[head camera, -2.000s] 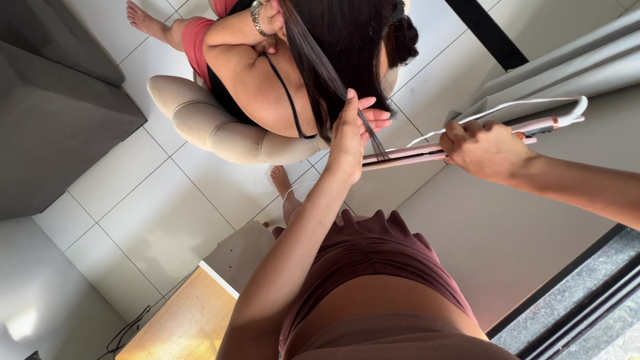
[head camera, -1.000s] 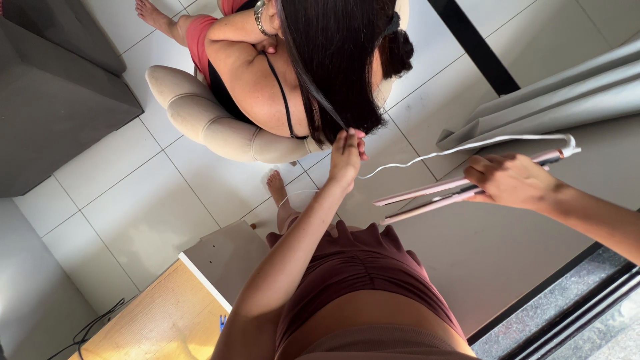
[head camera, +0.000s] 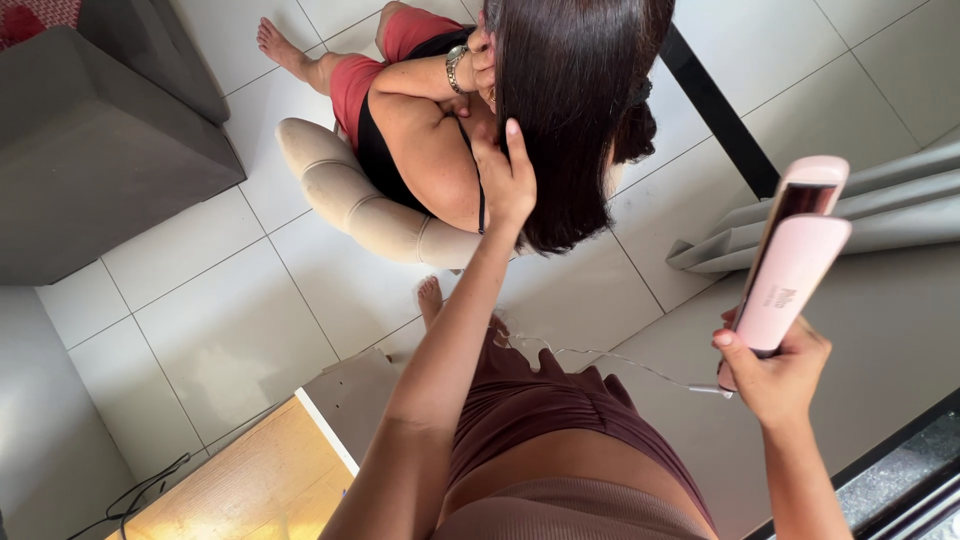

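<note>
A seated person's long dark hair [head camera: 574,112] hangs down over the back of a cushioned chair. My left hand [head camera: 508,176] touches the left edge of this hair near the person's shoulder, its thumb and a finger apart; whether it pinches any strands cannot be told. Off to the right, my right hand [head camera: 780,367] grips a pink hair straightener [head camera: 791,281] by its handle end. The straightener's plates point upward and stand apart, with no hair between them. Its pale cord [head camera: 637,364] runs left from the handle.
The person sits on a beige padded chair [head camera: 367,214], one hand with a metal watch [head camera: 454,69] near the face. A wooden tabletop [head camera: 247,472] is at the lower left, with black cables [head camera: 142,487]. Dark grey furniture [head camera: 112,157] stands left, a grey curtain [head camera: 892,202] right.
My left hand has moved from the hair's lower ends up to its left edge. My right hand has turned the straightener from pointing left to pointing upward, its plates still apart.
</note>
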